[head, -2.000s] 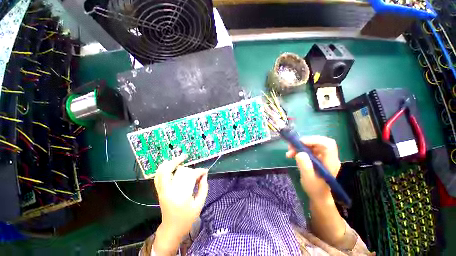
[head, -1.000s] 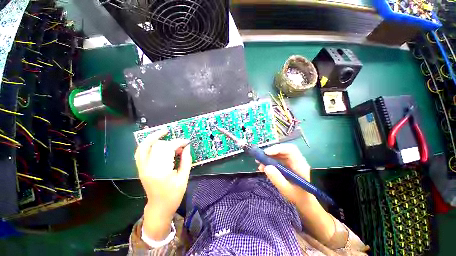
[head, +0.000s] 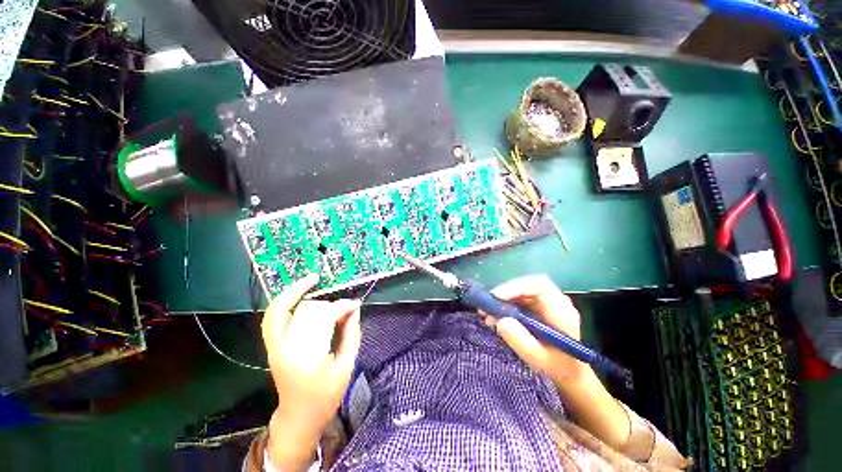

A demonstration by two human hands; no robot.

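The green circuit board panel (head: pixel 369 230) lies slanted on the bench at the front edge of the black work plate (head: pixel 342 124). My right hand (head: pixel 545 323) holds the dark blue soldering iron (head: pixel 540 330), its metal tip at the panel's lower edge, right of the middle. My left hand (head: pixel 312 341) is at the panel's lower left corner, thumb and fingers pinched on thin solder wire (head: pixel 226 355), whose short dark end sticks out to the right. The wire trails below the bench edge on the left. Loose lead wires (head: pixel 522 198) lie at the panel's right end.
The solder spool (head: pixel 152 166) stands left. A round cup (head: pixel 547 115), black iron stand (head: pixel 628 100), sponge tray (head: pixel 617 168) and black station (head: pixel 715 221) with red-handled tool (head: pixel 729 221) stand right. A fan (head: pixel 318 28) is behind. Wired boards (head: pixel 69 203) fill the left; more panels (head: pixel 729 378) are lower right.
The iron has moved left from the loose lead wires to the panel, then slightly down to its lower edge. My left hand moved left and up, then slightly back down.
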